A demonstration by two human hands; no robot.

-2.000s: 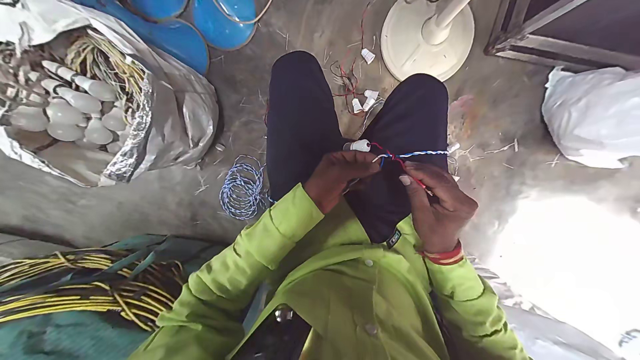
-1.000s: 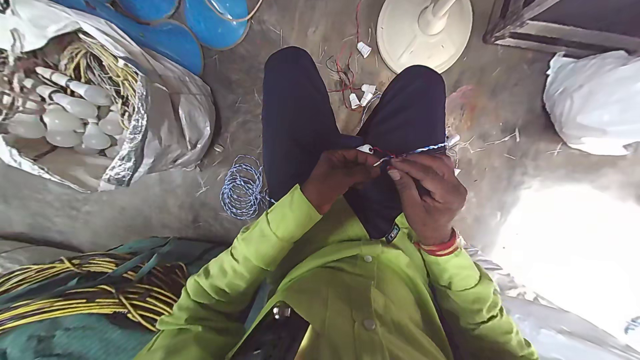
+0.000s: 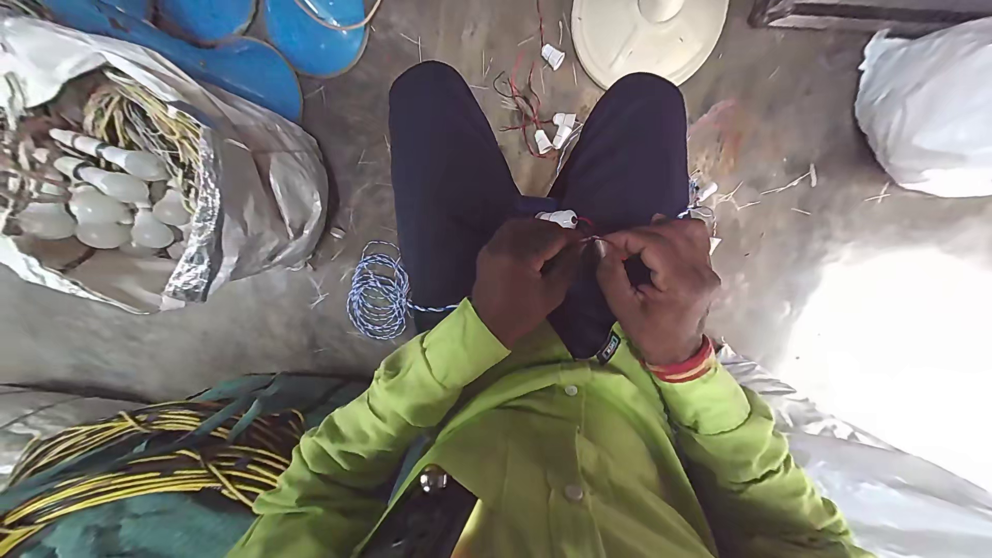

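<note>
Above my lap, my left hand (image 3: 527,275) pinches thin wire between thumb and forefinger. Close beside it, fingertips nearly touching, my right hand (image 3: 663,283) pinches the same thin reddish wire (image 3: 593,237). A small white bulb holder (image 3: 559,218) with a red lead sticks out just above my left fingers. Past my right hand, blue-and-white twisted wire (image 3: 688,211) shows over my thigh. A coil of that twisted wire (image 3: 378,294) lies on the floor left of my legs, its end running toward my left sleeve. The wire inside my fingers is mostly hidden.
White holders (image 3: 563,120) with red and black leads lie on the floor beyond my knees, near a round cream base (image 3: 651,35). An open sack (image 3: 267,194) of bulbs and wire stands left, yellow-black cable (image 3: 147,465) lower left, a white bag (image 3: 930,112) right.
The twisted wire that stretched between my hands two seconds ago no longer shows there; a thin reddish wire does. My fingertips remain close together, with the right hand's fingers more curled.
</note>
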